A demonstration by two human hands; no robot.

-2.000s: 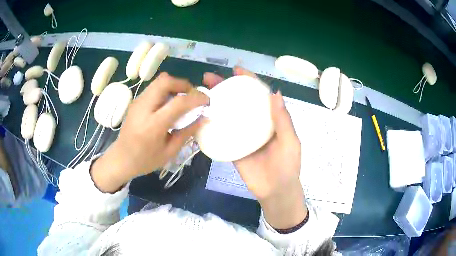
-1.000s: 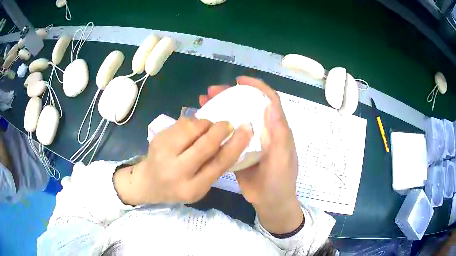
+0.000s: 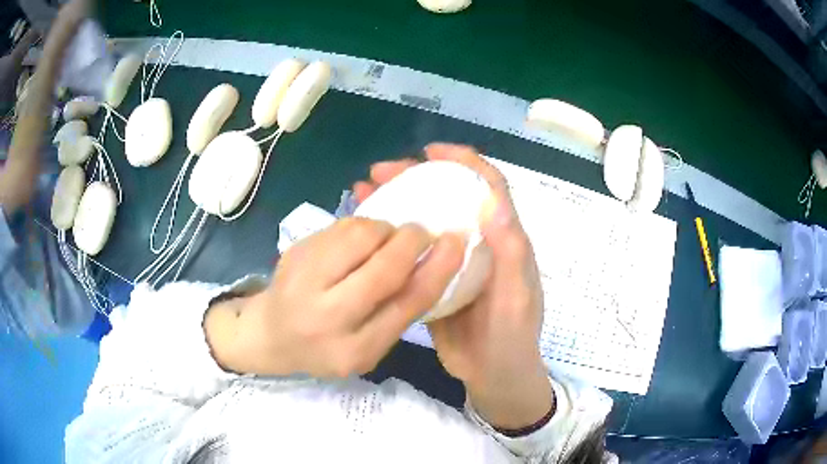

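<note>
A cream oval unit (image 3: 433, 195) is held above the bench in front of my chest. My right hand (image 3: 494, 299) cups it from the right and below, fingers around its far edge. My left hand (image 3: 349, 294) presses a white wiping cloth (image 3: 461, 272) against its near face; the cloth is mostly hidden under the fingers. A printed form (image 3: 598, 272) lies under and to the right of my right hand. The unit's cord cannot be seen.
Corded oval units (image 3: 226, 172) lie at the left; more (image 3: 623, 163) rest on the belt's metal edge (image 3: 471, 101). At the right are a yellow pen (image 3: 705, 250), a white stack of wipes (image 3: 750, 299) and clear boxes (image 3: 756, 397). Another person's blurred arm (image 3: 36, 118) is at far left.
The left hand has brought the cloth from beside the unit onto its face, and the unit has tilted. Another person's arm has come in at far left. The view has shifted slightly left.
</note>
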